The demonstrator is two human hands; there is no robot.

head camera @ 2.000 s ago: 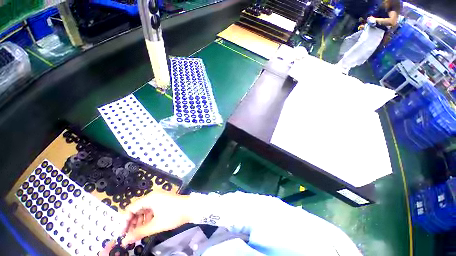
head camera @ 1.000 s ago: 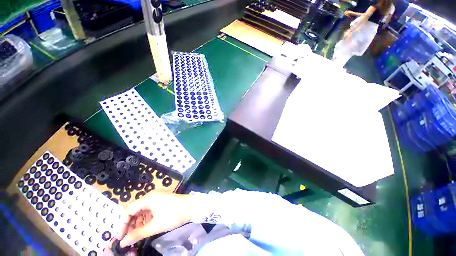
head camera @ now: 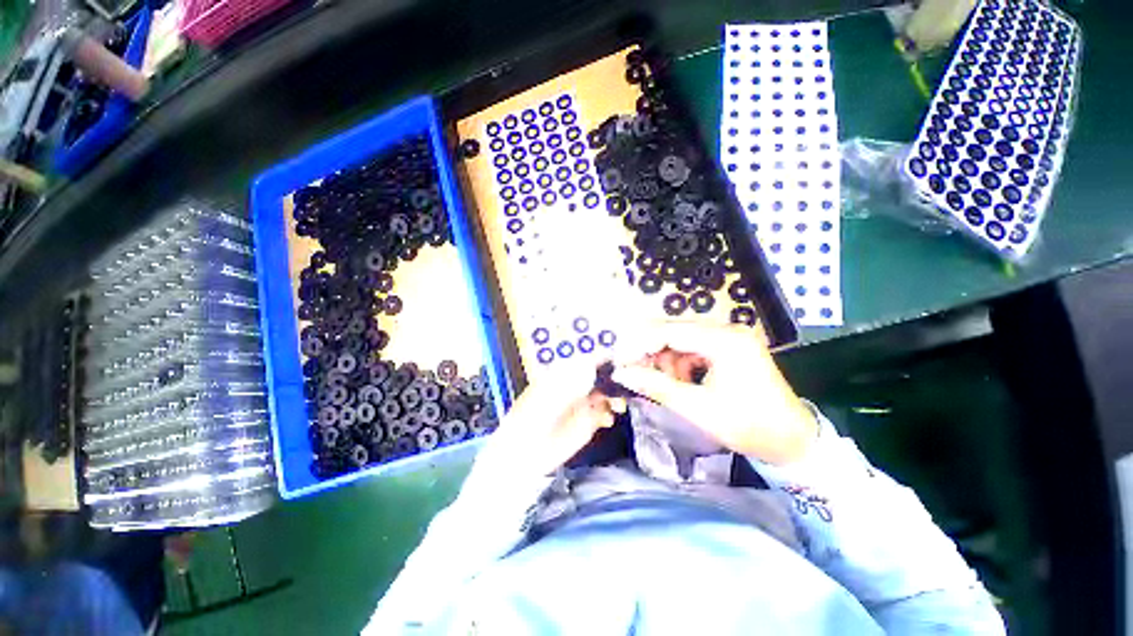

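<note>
My left hand (head camera: 555, 416) and my right hand (head camera: 733, 395) meet at the near edge of the black tray (head camera: 773, 288). Fingertips of both hands hold a small black round part (head camera: 608, 380) between them; its detail is too blurred to tell. The sticker sheet (head camera: 569, 263) lies just beyond my hands in the tray, with dark rings in rows at its far end, a bare white area, and several rings at its near end. A heap of black round parts (head camera: 677, 211) lies to the right of the sheet on tan board (head camera: 497, 276).
The blue tray (head camera: 275, 360) with many black discs stands to the left. Clear ribbed trays (head camera: 180, 373) are stacked at the far left. A second dotted sheet (head camera: 777, 162), crinkled clear film (head camera: 880, 180) and a dense ring sheet (head camera: 994, 118) lie to the right.
The view has turned left, bringing the blue tray, clear stack and my left hand fully into sight. My hands are now nearer my body, off the sheet, holding a black part together.
</note>
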